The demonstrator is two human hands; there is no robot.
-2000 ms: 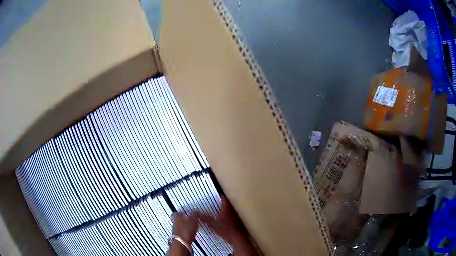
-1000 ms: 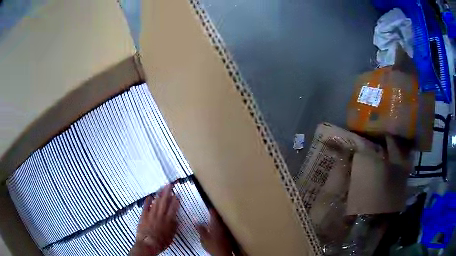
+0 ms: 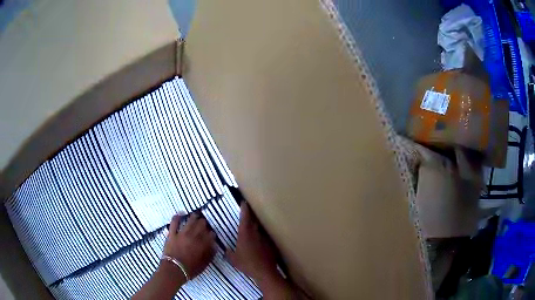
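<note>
White flat panels (image 3: 135, 170) stand on edge in two packed rows inside an open corrugated carton (image 3: 293, 146). My left hand (image 3: 190, 243), with a light bangle at the wrist, rests on the near row close to the gap between the rows, its fingertips bent down at the panel edges. My right hand (image 3: 253, 246) is at the right end of the near row, between the panels and the carton's right wall. Its fingertips point up along the wall. Whether either hand grips a panel is hidden.
The carton's right flap stands wide beside my right hand. On the grey floor (image 3: 390, 58) beyond it are an orange-taped box (image 3: 451, 111), brown cardboard (image 3: 446, 199), crumpled white material (image 3: 460, 35) and blue plastic items (image 3: 513, 249) at the far right.
My left hand has gone from lying flat across the panels to bent fingers at the near row. My right hand has moved up along the carton wall. The right flap spreads further across the view.
</note>
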